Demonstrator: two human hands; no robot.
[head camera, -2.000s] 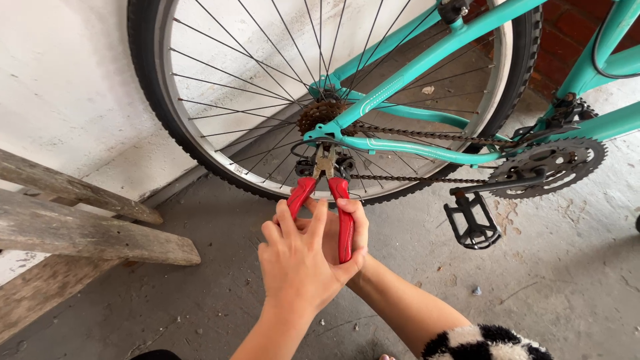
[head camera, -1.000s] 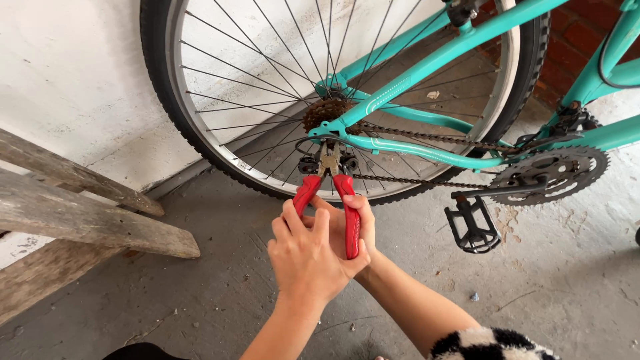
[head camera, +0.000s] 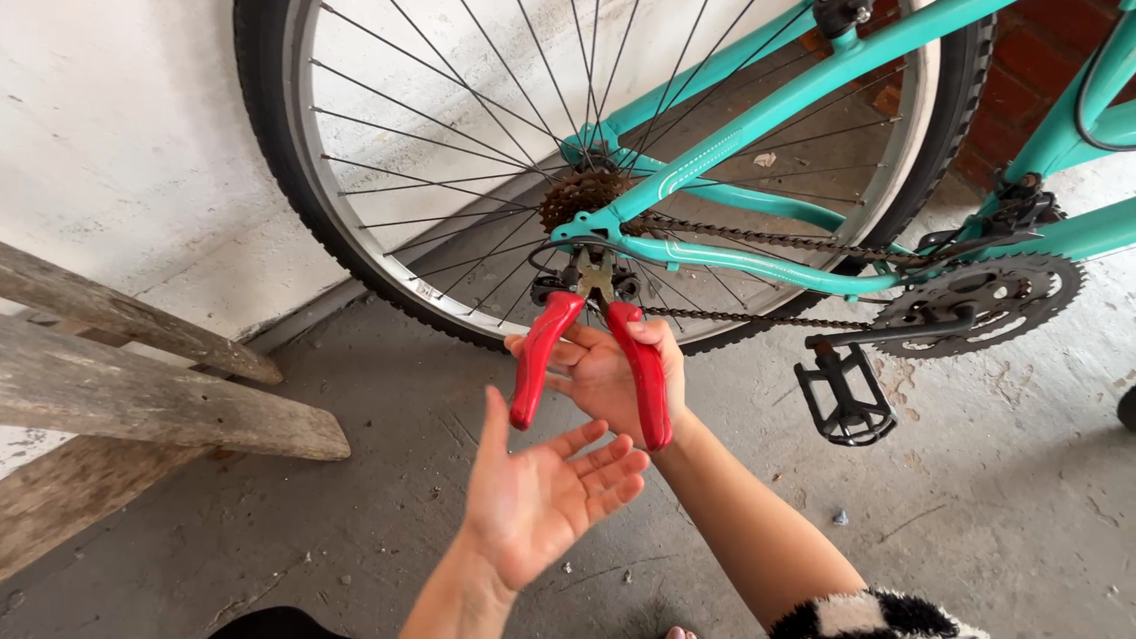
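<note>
Pliers with red handles (head camera: 642, 377) stand with their jaws up at the rear derailleur (head camera: 552, 287), just under the teal frame's rear dropout (head camera: 586, 227). The handles are spread apart. My right hand (head camera: 612, 373) holds the right handle, thumb on its front and fingers behind, reaching toward the left handle. Palm up and fingers spread, my left hand (head camera: 546, 497) is below the handles with nothing in it. Behind the dropout is a rusty cassette (head camera: 581, 200). What exactly the jaws grip cannot be told.
The rear wheel's tyre (head camera: 282, 169) stands near a white wall (head camera: 133, 133). A chain (head camera: 763, 234) runs to the chainring (head camera: 1021, 306), with a black pedal (head camera: 848, 399) below. Weathered wooden beams (head camera: 177, 390) reach in from the left over the concrete floor (head camera: 373, 515).
My left hand has let go of the pliers and moved down, opening out. The handles have spread wider apart. My right hand remains on the right handle.
</note>
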